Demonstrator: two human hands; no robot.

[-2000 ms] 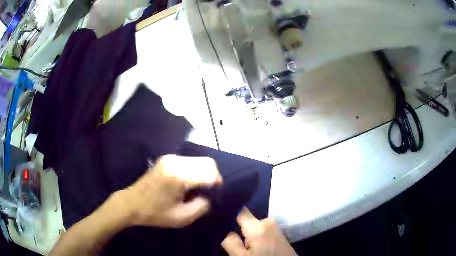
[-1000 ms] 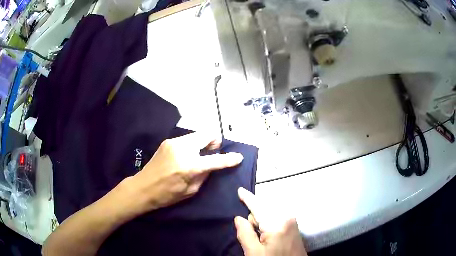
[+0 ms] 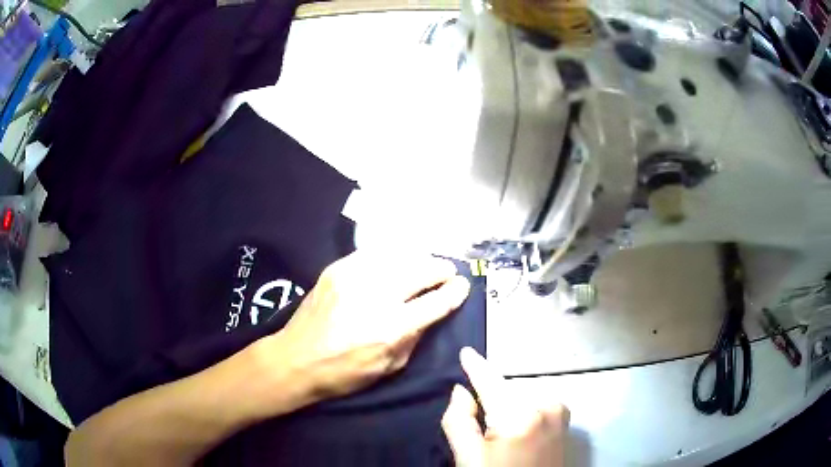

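Observation:
The dark front panel (image 3: 182,237) lies on the white table, with a white logo and lettering partly beside my left wrist. Its right corner is at the presser foot (image 3: 497,254) of the sewing machine (image 3: 638,119), next to a tiny yellow block (image 3: 477,266). My left hand (image 3: 364,319) lies flat on the panel, fingers together pointing at the foot. My right hand (image 3: 506,424), cut off by the bottom edge, has thumb and forefinger at the panel's right edge; the fingertips seem to pinch the cloth.
More dark cut pieces (image 3: 137,100) are heaped at the left. Black-handled shears (image 3: 726,365) lie under the machine arm, with a small red-handled tool (image 3: 782,336) to their right. A plastic bag with a red light (image 3: 11,228) is at the far left.
The panel's corner has moved forward up to the presser foot, with both hands following. The view has shifted, the machine now looks larger, and more of the white print shows.

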